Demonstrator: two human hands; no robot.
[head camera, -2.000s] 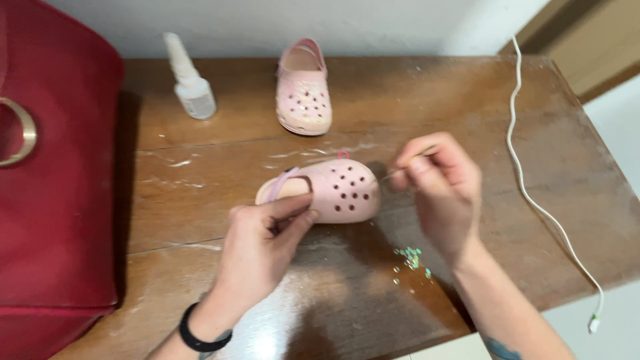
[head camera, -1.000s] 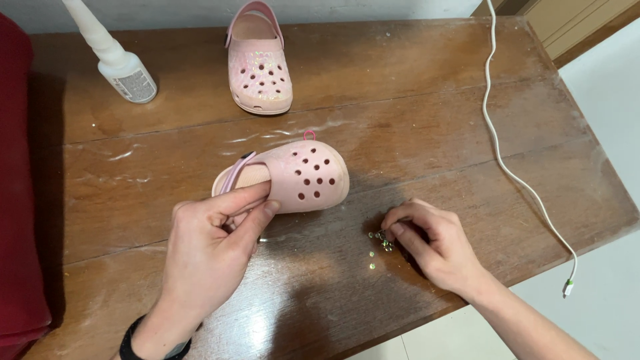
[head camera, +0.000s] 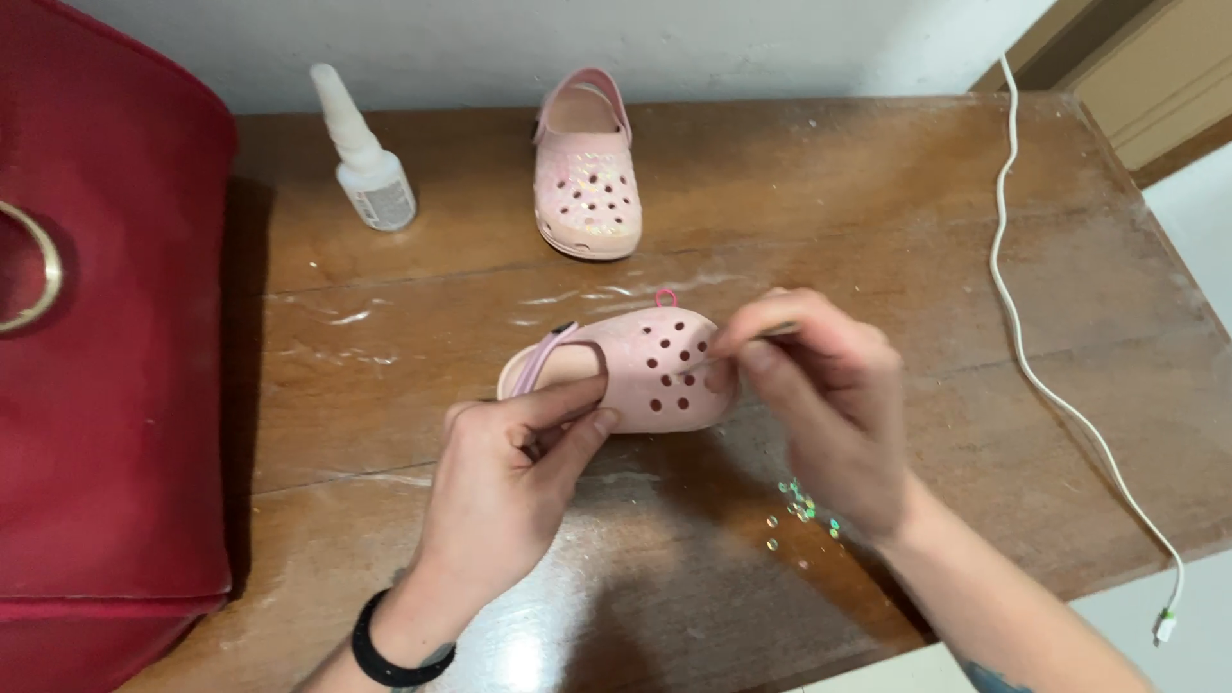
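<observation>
My left hand (head camera: 520, 472) pinches the side of a pink foam clog (head camera: 630, 371) at its foot opening, with fingers inside. The clog lies with its toe to the right, and its upper has many round holes. Over the toe, my right hand (head camera: 818, 385) holds a thin, needle-like tool (head camera: 707, 366) between thumb and forefinger, its tip near the holes. Whether the tip carries anything cannot be made out. Small iridescent sequins (head camera: 799, 505) lie scattered on the wood just below my right hand. A second pink clog (head camera: 587, 183), with shiny bits on its upper, stands farther back, toe toward me.
A white bottle with a long nozzle cap (head camera: 375, 183) stands at the back left of the wooden table (head camera: 866, 192). A red bag (head camera: 106, 318) with a metal ring fills the left side. A white cable (head camera: 1020, 327) runs down the right side. Beyond the clogs rises a wall.
My right hand has moved from the sequins up to the clog's toe. My left hand still holds the clog. The view has shifted, bringing the red bag further in.
</observation>
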